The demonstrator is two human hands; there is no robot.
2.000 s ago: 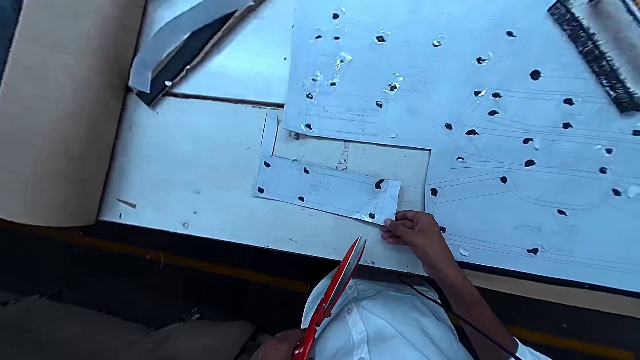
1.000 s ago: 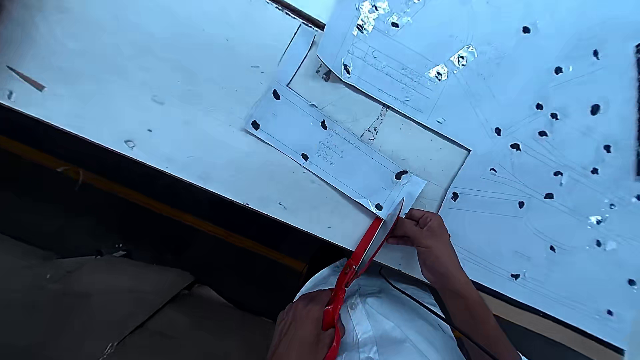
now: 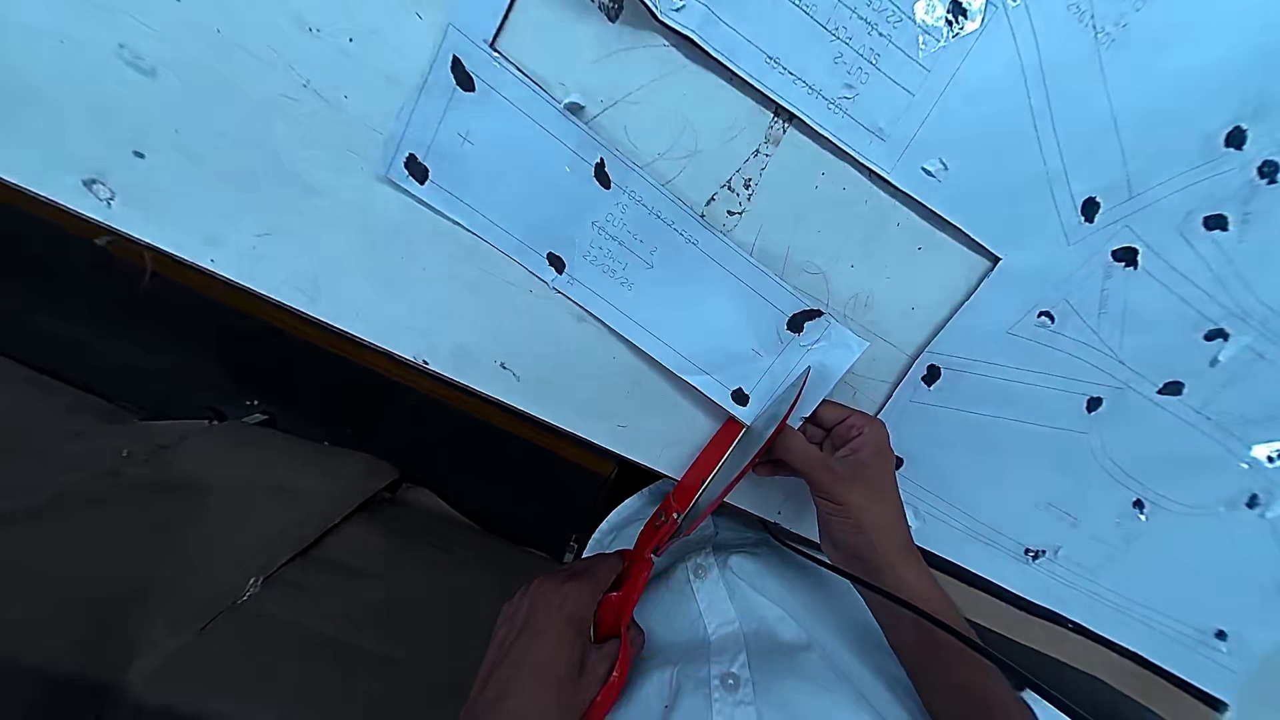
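Note:
My left hand (image 3: 550,635) grips the red handles of a pair of scissors (image 3: 690,500). The blades are apart and reach up to the lower right end of a narrow paper pattern strip (image 3: 500,170), with the upper blade over the paper. Pencil lines, writing and several black marks or holes cover the strip. My right hand (image 3: 845,465) pinches the strip's lower right corner between thumb and fingers, just right of the blades. The strip lies on a pale worktable (image 3: 250,230), its cut end reaching toward the table's front edge.
A large marked pattern sheet (image 3: 1000,420) with dark spots and shiny tape bits spreads over the right and top. Brown sheet material (image 3: 250,560) lies below the table edge at lower left. A thin dark cable (image 3: 900,600) runs past my right forearm.
Two seconds ago the scissors were below the strip, clear of it; now their blades are at its right end. My right hand has stayed at that corner. The view has moved closer and turned.

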